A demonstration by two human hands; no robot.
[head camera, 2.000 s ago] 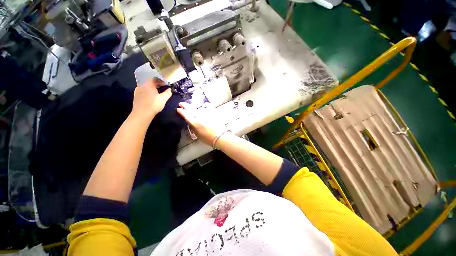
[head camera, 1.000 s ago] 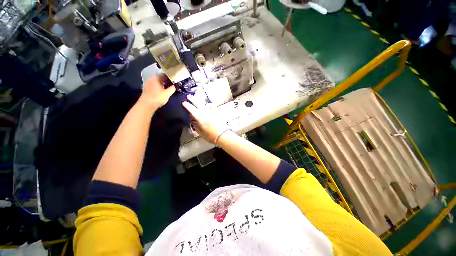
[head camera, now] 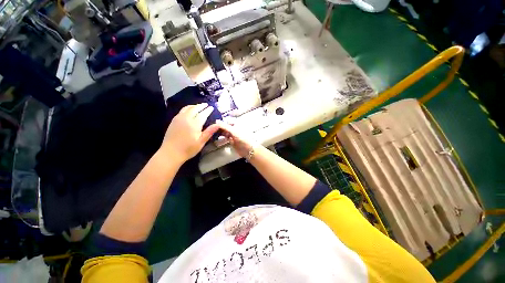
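Note:
The overlock machine (head camera: 243, 66) stands on a worn off-white table, its needle area (head camera: 213, 91) brightly lit. A dark garment piece (head camera: 105, 130) lies over the side surface left of the machine and reaches to the needle area. My left hand (head camera: 188, 130) lies on the dark cloth just in front of the needle, fingers bent, gripping it. My right hand (head camera: 233, 138) is at the table's front edge, its fingertips at the cloth's edge beside my left thumb. The pale cloth plate (head camera: 174, 80) shows left of the needle.
A yellow-framed trolley (head camera: 410, 171) with a beige slatted top stands right of the table. A dark tray (head camera: 119, 52) with navy and red items is at the upper left. Green floor (head camera: 354, 36) with yellow-black tape shows beyond the table.
My left hand has moved from beside the needle towards me, onto the cloth in front. My right hand has shifted slightly right and towards me. More of the pale plate shows.

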